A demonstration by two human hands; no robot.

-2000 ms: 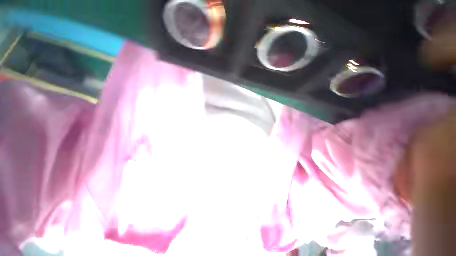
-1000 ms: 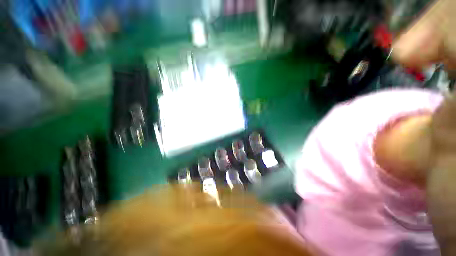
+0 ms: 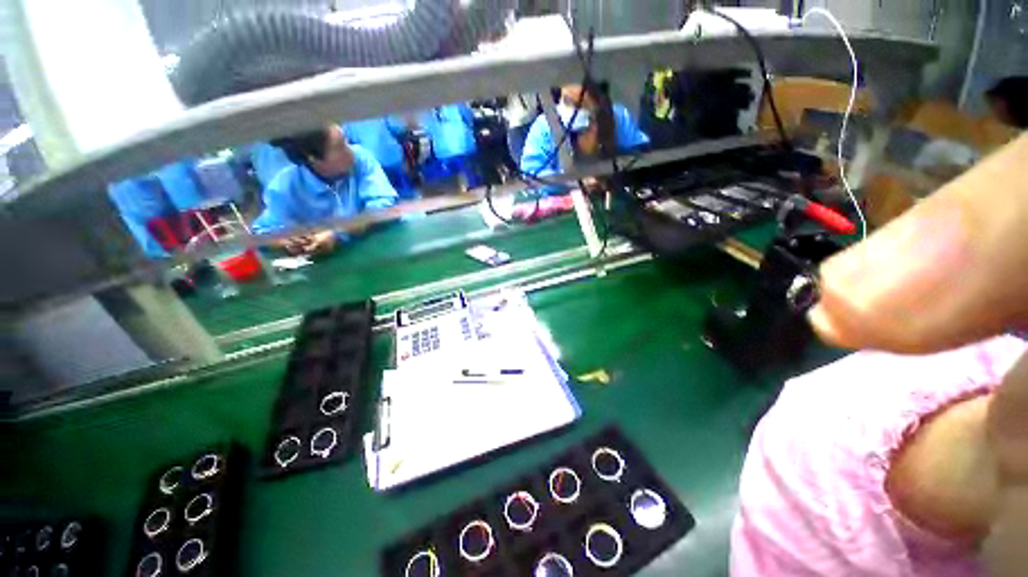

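A black foam tray (image 3: 679, 516) lies at the bottom centre, cut off by the frame edge. Its two rows of pockets hold several round silver-rimmed watch heads (image 3: 648, 507); one has a pale shiny face, others look dark inside. My right hand (image 3: 919, 271) is large, close to the camera and cut off by the right edge. One finger points left; the other fingers and any grip are hidden. Skin also shows inside the pink sleeve (image 3: 795, 473) below it. My left hand is out of the picture.
A clipboard with white paper (image 3: 485, 423), pens (image 3: 488, 374) and calculator (image 3: 432, 310) lies behind the tray. A part-empty tray (image 3: 327, 355) and others stand left. A black fixture (image 3: 778, 299) is at right. A grey shelf (image 3: 395, 214) crosses above; workers in blue sit beyond.
The camera has swung up from the lap to the bench and shelf. The orange-brown blur, possibly a hand, over the front tray is gone. The large finger at right now reaches further into view.
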